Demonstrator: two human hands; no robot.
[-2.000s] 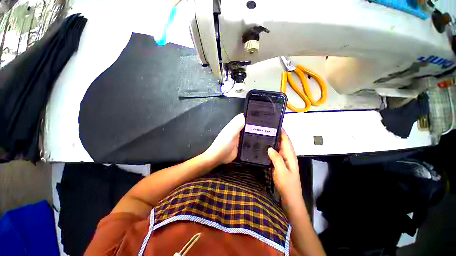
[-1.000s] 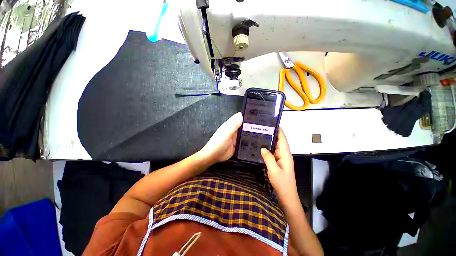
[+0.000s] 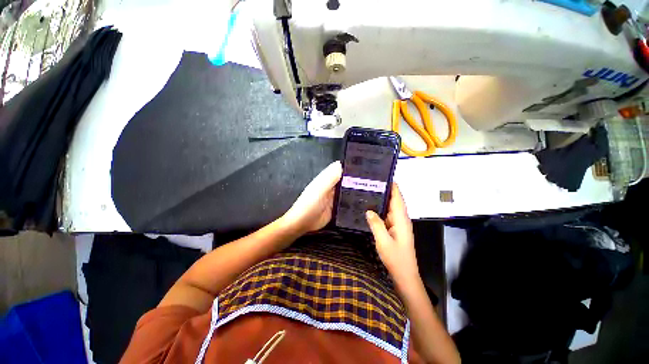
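A smartphone (image 3: 367,170) with a dim lit screen and a pale band across it is held upright over the table's front edge. My left hand (image 3: 318,200) grips its left side. My right hand (image 3: 393,231) holds its right side, with the thumb on the lower screen. A black cut panel (image 3: 192,149) lies flat to the left, its curved edge outward. A small strip (image 3: 277,135) on the panel reaches the presser foot (image 3: 317,124). The phone covers the panel's right end.
The off-white sewing machine (image 3: 441,43) spans the top. Orange-handled scissors (image 3: 421,121) lie under its arm. A cloth scrap (image 3: 573,160) lies at the right of the table (image 3: 491,188). Stacked black pieces (image 3: 50,128) hang at the left. A light-blue strip (image 3: 223,39) lies beside the machine head.
The phone and both hands have shifted slightly left in view. The right thumb has moved a little left and down on the screen. The camera view has shifted slightly.
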